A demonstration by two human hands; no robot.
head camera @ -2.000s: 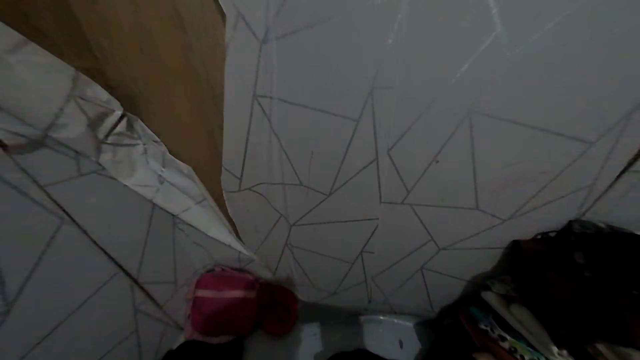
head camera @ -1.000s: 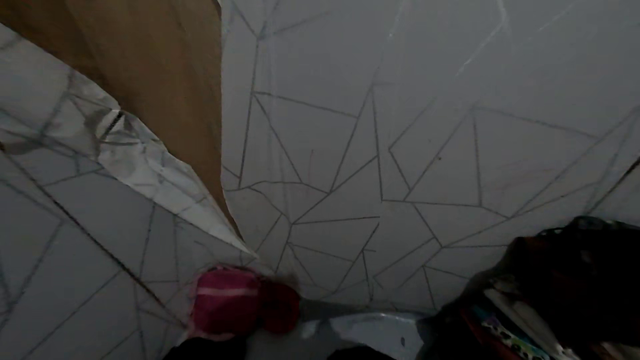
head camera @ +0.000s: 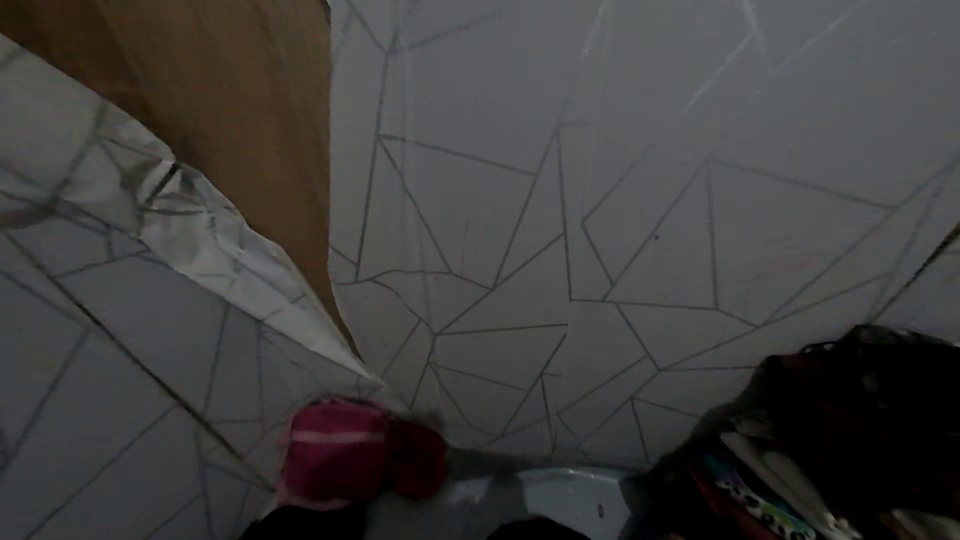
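Neither my left hand nor my right hand is in the head view. A pale wall covering point(head camera: 480, 210) with a pattern of dark angular lines fills most of the dim picture. At the upper left it has come away and folds over in a crumpled flap point(head camera: 217, 247), with a brown surface point(head camera: 247, 112) bare behind it. Low, left of the middle, is a pink cloth-like item point(head camera: 335, 452) with a lighter band, and a dark red one point(head camera: 417, 459) touches its right side.
A heap of dark fabric point(head camera: 862, 420) with patterned and pale pieces lies at the lower right. A pale, glossy surface point(head camera: 576, 499) shows at the bottom middle. Dark shapes, too dim to name, cut into the bottom edge.
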